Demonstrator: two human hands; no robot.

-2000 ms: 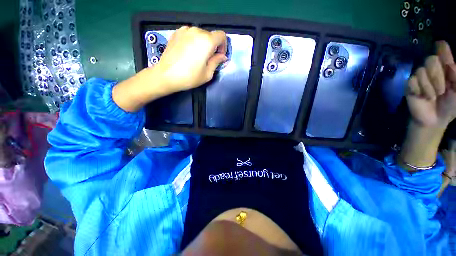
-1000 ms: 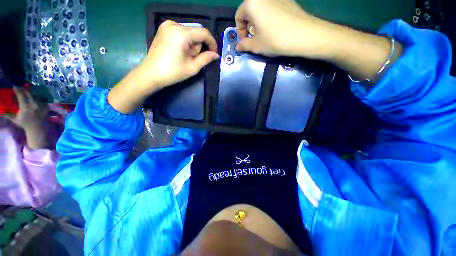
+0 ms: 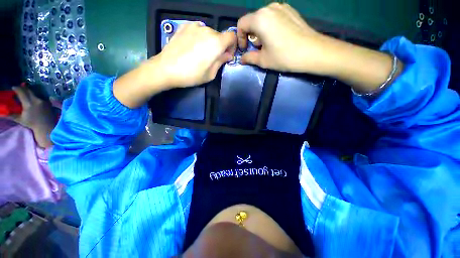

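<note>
A black tray [image 3: 214, 101] lies in front of me with silver-blue phone back covers in its slots. My left hand [image 3: 199, 54] and my right hand [image 3: 275, 40] meet over the camera area of the second phone back cover [image 3: 239, 95]. Their bent fingertips hide most of that area. A small round gold ring [image 3: 252, 38] shows at my right fingers. Whether either hand pinches a part is too small to tell. The first phone back cover [image 3: 187, 103] shows a lens ring [image 3: 168, 28] at its top corner. The third phone back cover [image 3: 293, 108] lies partly under my right forearm.
Clear lens carrier sheets [image 3: 63, 45] with dark dots lie on the green mat [image 3: 121, 30] at the left. One loose lens ring [image 3: 101, 47] lies beside them. More loose rings [image 3: 430, 21] lie at the far right. Another person's hand [image 3: 35, 113] and pink sleeve show at the left.
My right hand has come from the far right to the second cover. My left hand has moved right from above the first cover, and its fingertips now meet those of my right hand.
</note>
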